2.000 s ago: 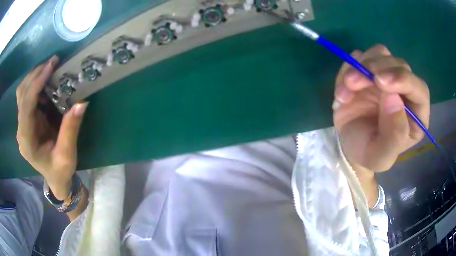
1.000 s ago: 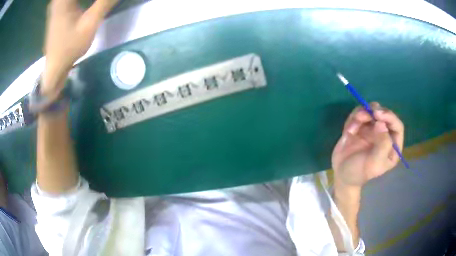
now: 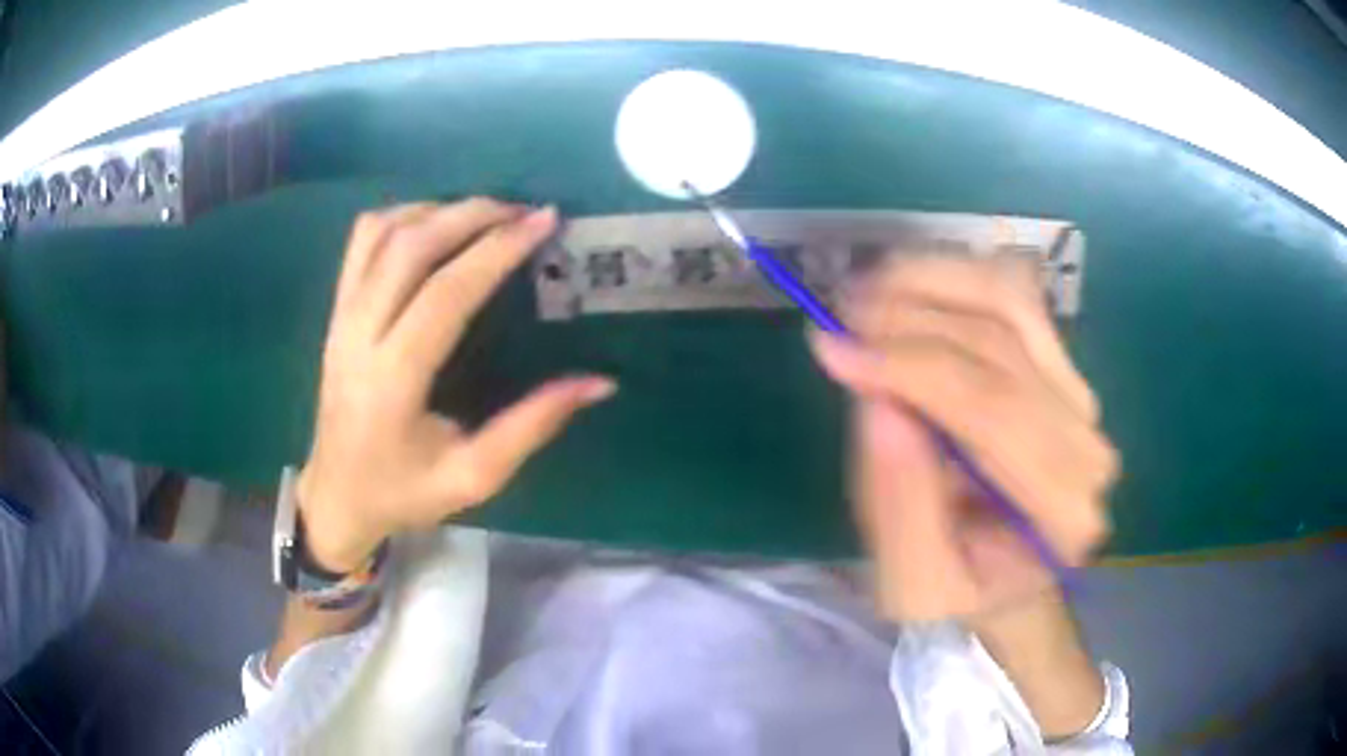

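A grey strip fixture (image 3: 650,293) lies on the green bench in front of me, with a row of dark squarish parts in its recesses. My right hand (image 3: 968,428) is blurred and holds a fine blue paintbrush (image 3: 798,291) like a pen. The brush tip is at the near edge of the white round dish (image 3: 686,130). The hand covers the right part of the fixture. My left hand (image 3: 429,355) is open beside the fixture's left end, thumb and fingers apart. Whether its fingertips touch the fixture is unclear.
Another grey fixture (image 3: 104,185) lies at the bench's far left. A blurred ribbed shape is beside it. A long white strip (image 3: 665,22) curves along the far side. At the lower left are another person's sleeve (image 3: 52,547) and part of an arm.
My left hand has come back from the far left to the fixture's left end. My right hand has brought the brush left to the dish. The dish and fixture appear farther right in view.
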